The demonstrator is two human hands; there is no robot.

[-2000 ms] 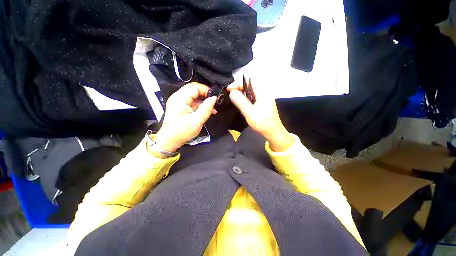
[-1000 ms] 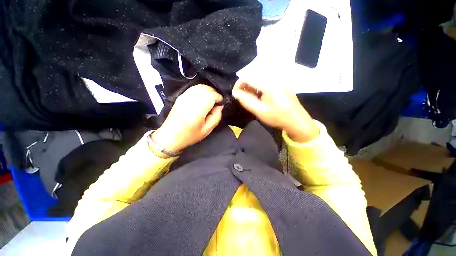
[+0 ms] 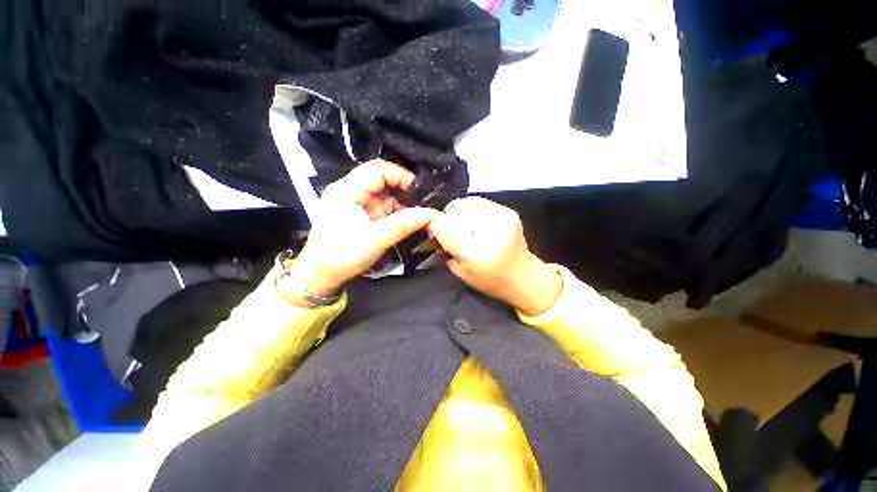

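A large black coat (image 3: 385, 58) with light flecks is heaped on the table and hangs down toward my lap. My left hand (image 3: 356, 229) pinches a narrow dark edge of it between thumb and fingers, in front of my chest. My right hand (image 3: 481, 245) is closed at the same spot, its fingertips close against my left thumb. A thin glint shows by the fingertips; I cannot tell if it is a needle or thread. Any small fastener is hidden. A pale strip (image 3: 293, 149) and a thin white line lie along the coat's opening.
A black phone (image 3: 600, 82) lies on the white table (image 3: 538, 159). A round pale blue dish (image 3: 529, 27) with dark discs is at the top edge. Blue bins (image 3: 87, 384) with dark garments stand on both sides. Brown cardboard (image 3: 769, 336) lies at right.
My right hand has come back left and down against my left hand and turned, its fingers now closed. My left fingers have opened out a little from the fist-like hold. The snips seen earlier no longer show.
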